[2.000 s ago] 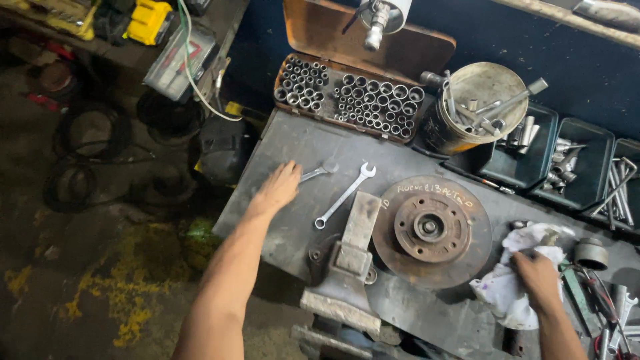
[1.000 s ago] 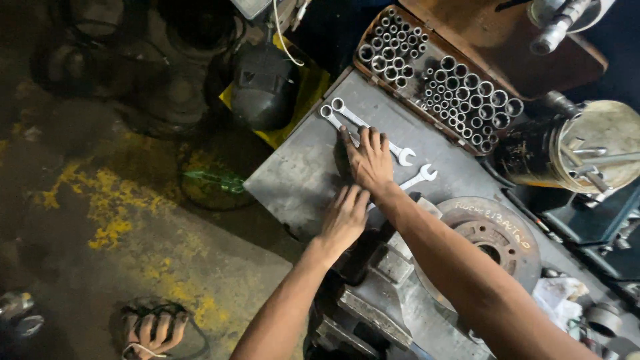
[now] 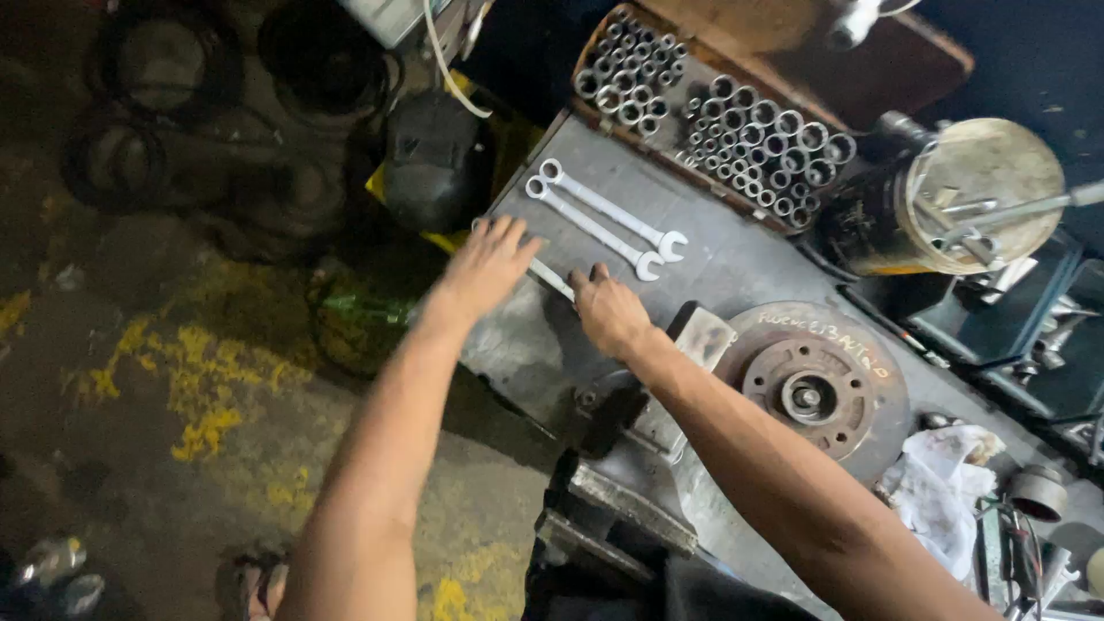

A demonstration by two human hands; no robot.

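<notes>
Two combination wrenches, an upper one (image 3: 608, 207) and a lower one (image 3: 595, 228), lie side by side on the metal workbench (image 3: 733, 250). Below them is a third wrench (image 3: 552, 279), partly covered at both ends by my hands. My right hand (image 3: 608, 315) has its fingers on the third wrench's right end. Over its left end is my left hand (image 3: 487, 263), blurred, with the fingers somewhat spread; whether it touches the wrench cannot be told. A rusty brake disc (image 3: 811, 397) with chalk writing lies to the right of my right hand.
An open socket set (image 3: 716, 129) lies along the bench's back edge, beside a bucket of tools (image 3: 983, 198). A bench vise (image 3: 634, 509) stands at the front edge. To the right are a white rag (image 3: 940, 500) and trays of tools (image 3: 992, 310). A dark welding mask (image 3: 431, 159) sits beyond the left edge.
My right hand has moved from the rag at the right to the wrenches. Two wrenches now lie side by side, and both hands have shifted to a third one. The view has turned.
</notes>
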